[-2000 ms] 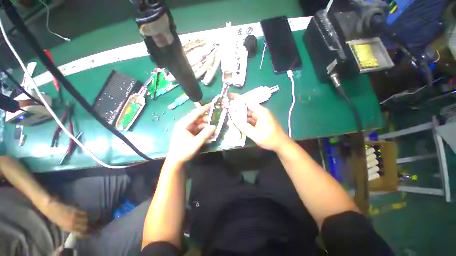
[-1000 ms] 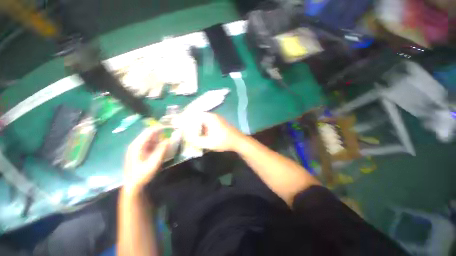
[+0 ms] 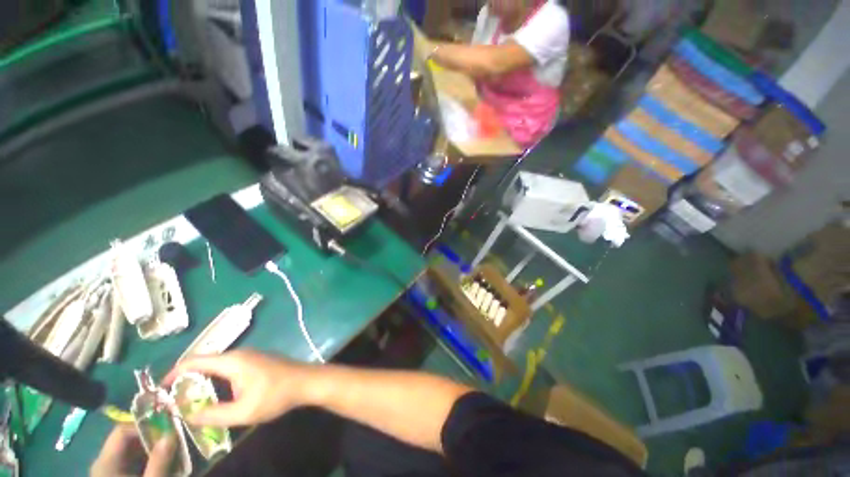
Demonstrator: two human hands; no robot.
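An open white housing shows as two halves side by side, with thin reddish wires between their upper ends. My left hand (image 3: pixel 135 454), partly cut off by the bottom edge, holds the left half (image 3: pixel 157 419), which has green inside. My right hand (image 3: pixel 244 385) holds the right half (image 3: pixel 198 410), also with some green inside. A closed white handheld device (image 3: pixel 222 333) lies on the bench just above my right hand. The black hanging screwdriver (image 3: pixel 56 371) points at the left half, its yellow tip near my left fingers.
White shells (image 3: pixel 86 317) are heaped at left. A smartphone (image 3: pixel 233 233) with a white cable (image 3: pixel 300 307) and a soldering station (image 3: pixel 312 191) lie beyond. A carton of white units (image 3: pixel 485 303), a white stool (image 3: pixel 694 387) and stacked boxes stand at right. A person in pink (image 3: pixel 522 93) is at the back.
The view has swung to the right, so the bench and my hands now sit at lower left and more of the workshop shows. The housing halves now show side by side, opened apart, in my hands.
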